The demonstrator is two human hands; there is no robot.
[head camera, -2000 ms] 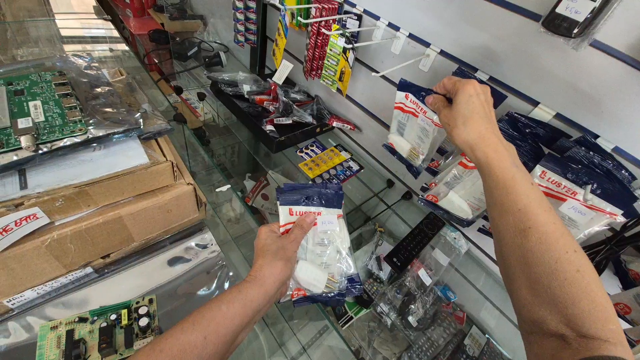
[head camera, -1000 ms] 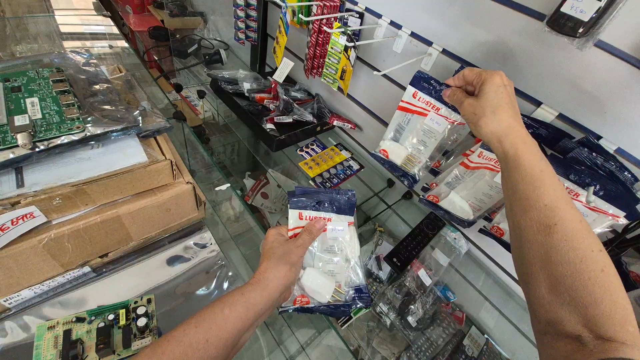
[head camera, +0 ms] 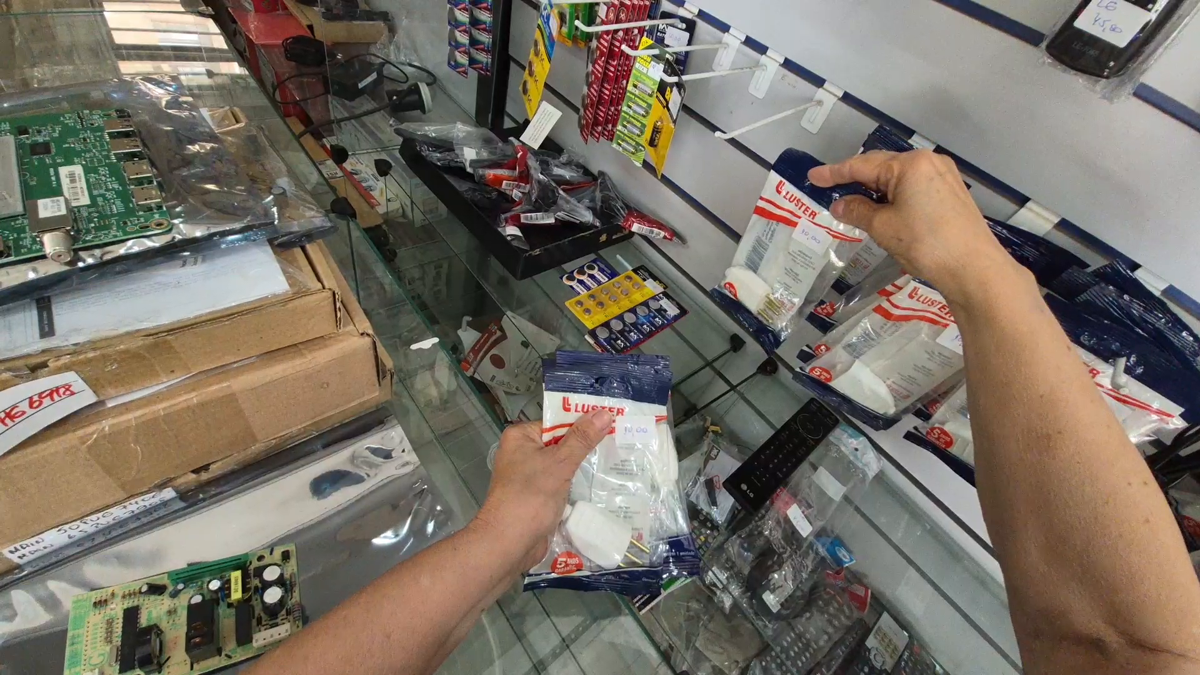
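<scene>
My left hand (head camera: 544, 478) grips a Luster plastic packet (head camera: 623, 469) with a blue top, held upright over the glass counter; a white plug-like part shows inside. At the upper right, my right hand (head camera: 900, 202) pinches the blue top edge of a similar Luster packet (head camera: 792, 248), near the slatwall. Behind and to the right of it, more such packets (head camera: 891, 347) hang in a row, partly hidden by my right forearm. Whether the pinched packet is on a hook is hidden by my fingers.
Cardboard boxes (head camera: 187, 412) and green circuit boards (head camera: 84, 183) lie at left. A black tray (head camera: 525, 253) of bagged items stands behind, beside button-cell cards (head camera: 623, 305). An empty metal hook (head camera: 769, 122) sticks out above. Remote controls (head camera: 783, 455) lie below the hanging packets.
The packet at my right hand has swung from near the wall to face the view more fully. My left hand still grips its packet, now a little lower.
</scene>
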